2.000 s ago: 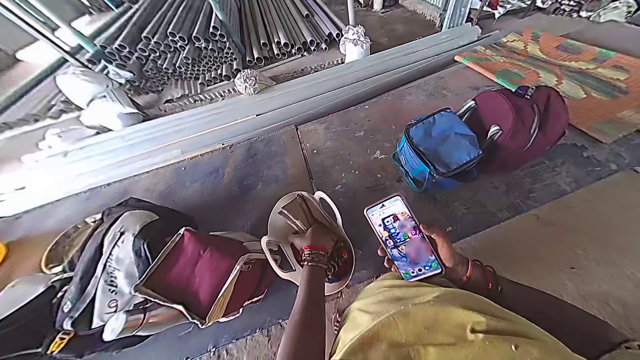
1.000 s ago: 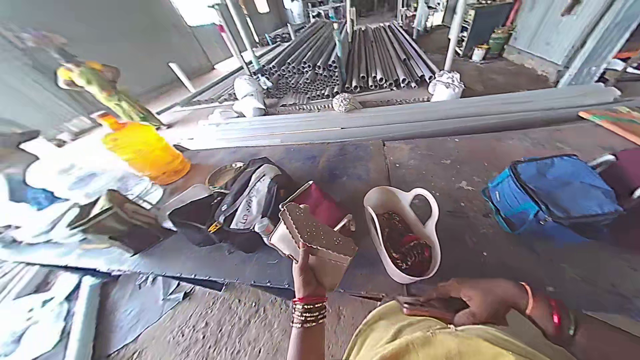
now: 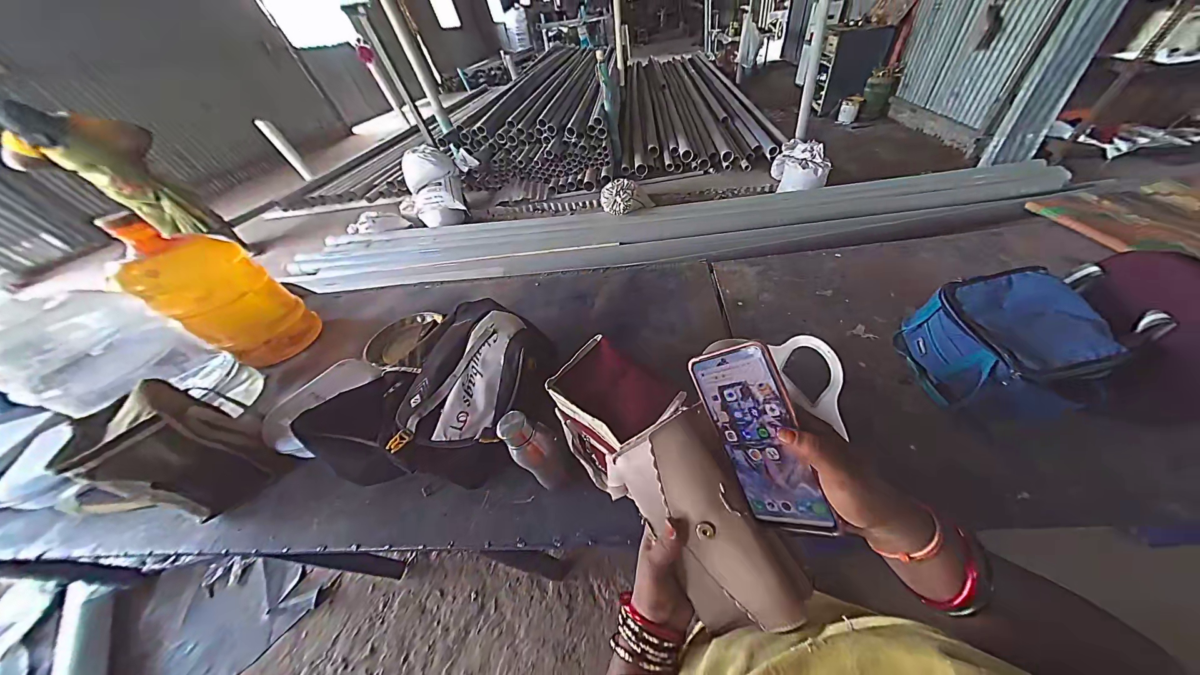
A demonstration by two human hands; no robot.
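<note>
My left hand (image 3: 664, 572) grips a beige clutch purse (image 3: 717, 525) with a round snap, held low over the table's front edge. In my right hand (image 3: 844, 483) is a smartphone (image 3: 764, 436) with its screen lit, tilted just above the purse. Behind the phone shows a white plastic basket (image 3: 817, 375) with a loop handle, largely hidden. Left of the purse stands an open bag with a maroon inside (image 3: 623, 389), and beside that a metal bottle (image 3: 530, 445) leans near a black and grey backpack (image 3: 459, 384).
A blue cooler bag (image 3: 1027, 323) and a maroon bag (image 3: 1148, 309) lie at the right of the dark table (image 3: 647, 309). An orange water jug (image 3: 220, 295) and a brown bag (image 3: 178, 450) are at the left. Beyond are metal pipes (image 3: 675, 112) and a person (image 3: 131, 169).
One second ago the phone was not visible in my right hand; now it is held up with its screen lit. The purse in my left hand has turned, showing its snap. The view has swung left since two seconds ago.
</note>
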